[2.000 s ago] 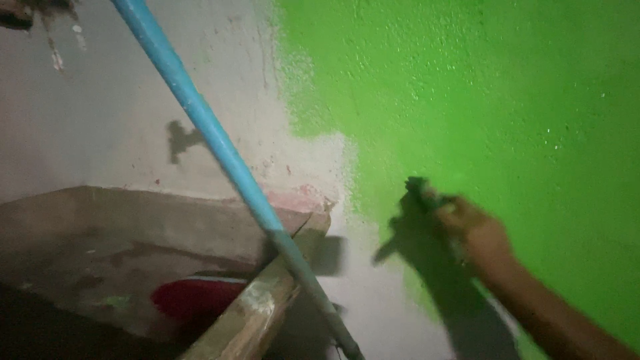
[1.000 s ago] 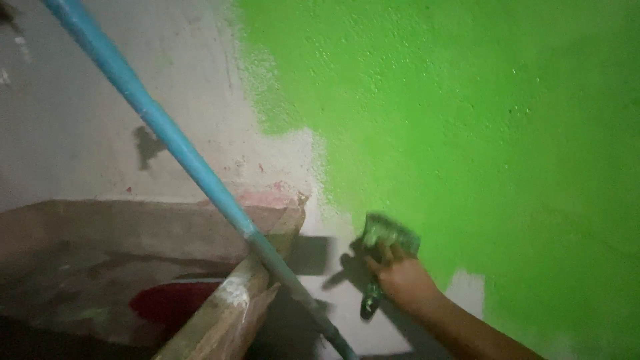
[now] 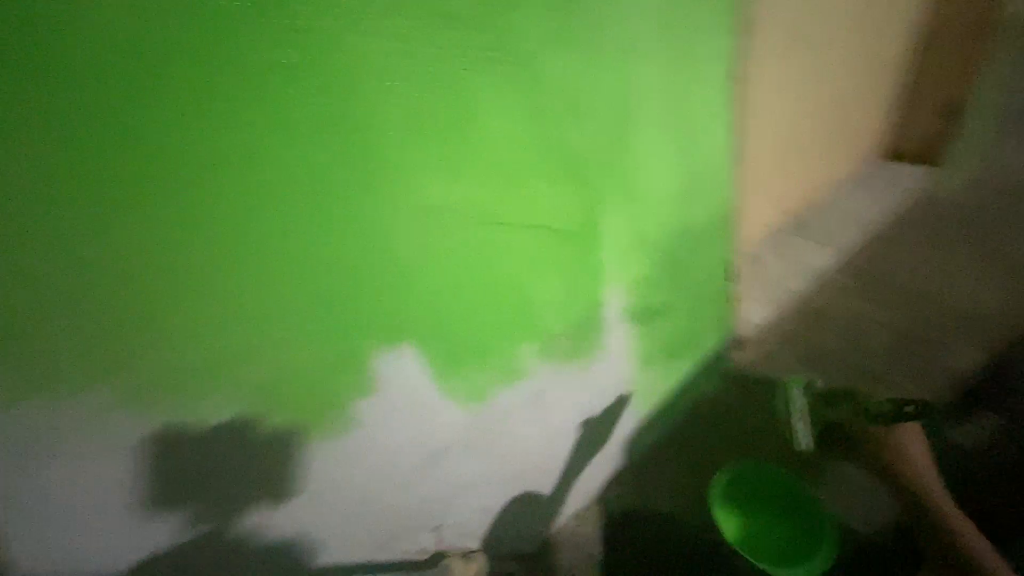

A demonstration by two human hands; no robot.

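Note:
My right hand (image 3: 884, 428), dark and blurred at the lower right, is closed on a paintbrush (image 3: 848, 408). Its pale bristle end (image 3: 800, 414) points left, just above a round container of green paint (image 3: 772, 516). Bright green paint covers most of the wall (image 3: 400, 200), with an uneven lower edge over a whitish strip (image 3: 384, 480). My left hand is out of view.
Past the wall's right edge stand a beige surface (image 3: 816, 104) and a brown upright piece (image 3: 944, 88). Grey floor (image 3: 904, 272) lies below them. Dark shadows fall across the lower wall.
My right hand has left the wall with the brush and is now near the paint container. The view has swung right; the blue pole and basin are out of sight.

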